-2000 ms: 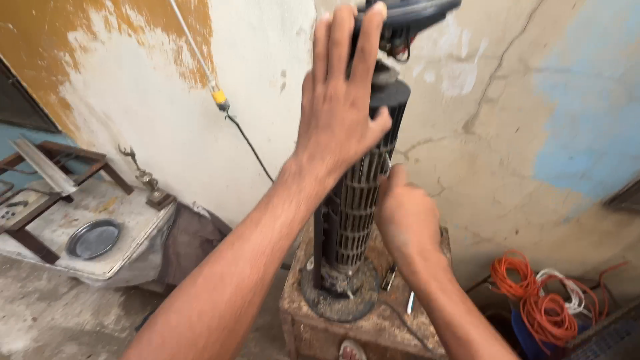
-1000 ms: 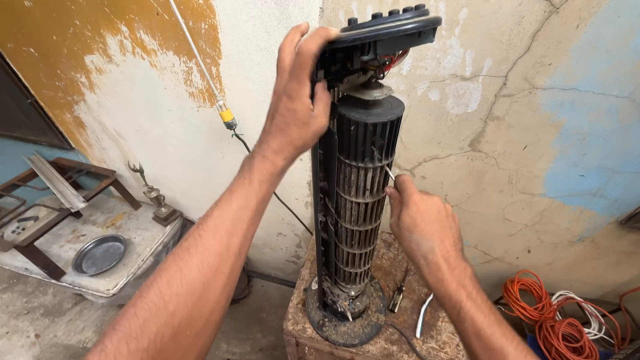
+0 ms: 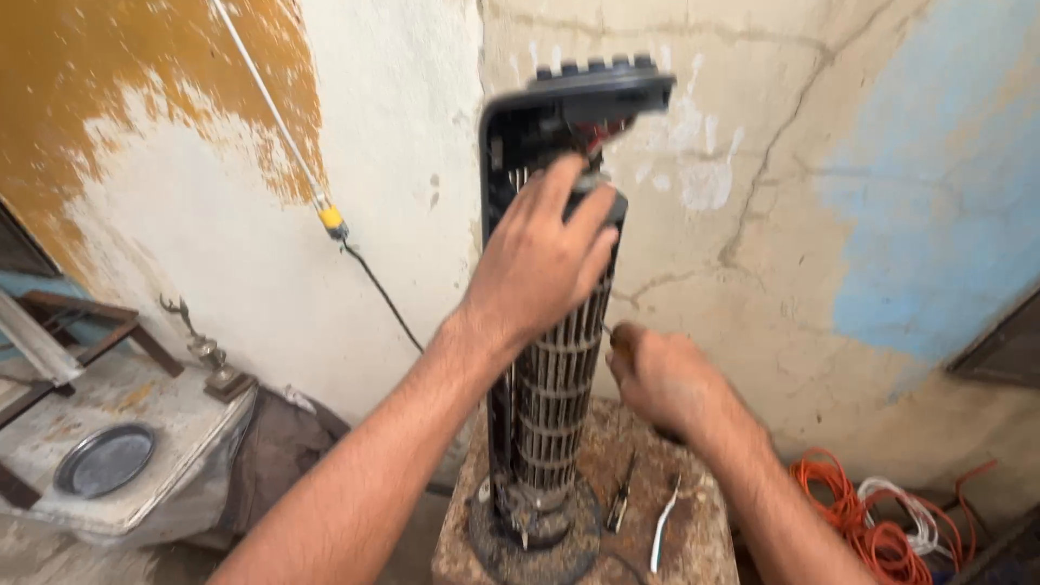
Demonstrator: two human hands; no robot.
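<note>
An opened tower fan stands upright on a worn stand (image 3: 691, 536), its dusty cylindrical blower wheel (image 3: 556, 398) exposed and its round base (image 3: 569, 561) dirty. Above the wheel, the black control top (image 3: 601, 85) shows red wires underneath. My left hand (image 3: 552, 244) rests with bent, spread fingers over the upper end of the wheel; whether it grips there is hidden. My right hand (image 3: 670, 382) is closed on a screwdriver (image 3: 621, 335), whose thin shaft points at the wheel's right side. A second slim tool (image 3: 621, 496) and a white strip (image 3: 664, 528) lie beside the base.
Orange cable coils (image 3: 890, 544) and a white coil (image 3: 902, 500) lie at the lower right. A low table (image 3: 187, 439) on the left holds a round metal tray (image 3: 106, 459) and a trophy (image 3: 213, 357). The cracked wall stands close behind, with a hanging lamp tube (image 3: 268, 106).
My left hand has moved from the left side of the control top down onto the upper part of the wheel. The right hand stays on the wheel's right side.
</note>
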